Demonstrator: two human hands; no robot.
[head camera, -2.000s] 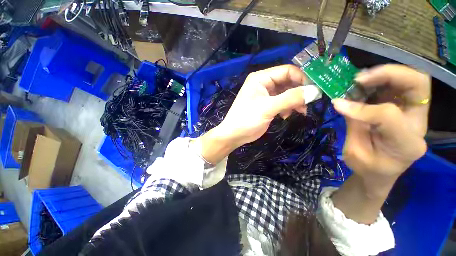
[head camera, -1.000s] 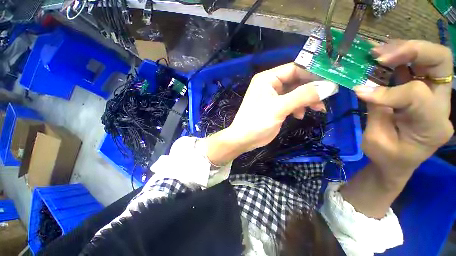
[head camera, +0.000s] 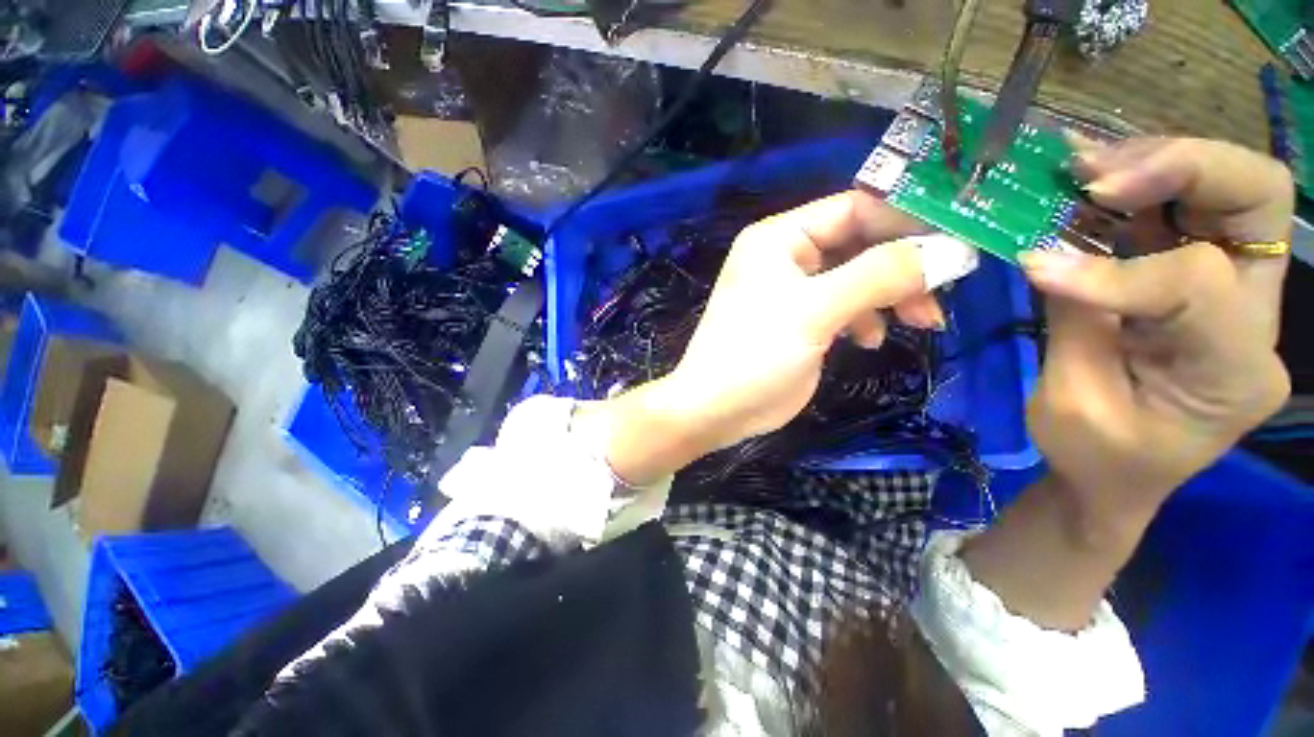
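Note:
A green circuit board (head camera: 973, 205) with silvery connectors at its left and right ends is held in the air below the bench edge. My left hand (head camera: 807, 310) grips its left end, with a white covering on the thumb tip. My right hand (head camera: 1160, 288), with a ring, grips its right end between thumb and fingers. The dark soldering iron (head camera: 1029, 79) points down over the board, its tip at the board's face. A thinner brownish tube (head camera: 953, 87) beside it also reaches the board. Whether either tip touches the board I cannot tell.
A blue tote (head camera: 677, 195) under my hands holds tangled black cables. A cable pile with green boards (head camera: 389, 331) lies left of it. Another blue tote (head camera: 1225, 576) is at right. Wire wool (head camera: 1110, 22) lies on the wooden bench (head camera: 865, 41). Cardboard boxes (head camera: 152, 461) stand on the floor.
Since two seconds ago both hands have moved the board slightly right, and more of its face now shows under the iron. Over the last second it has barely shifted.

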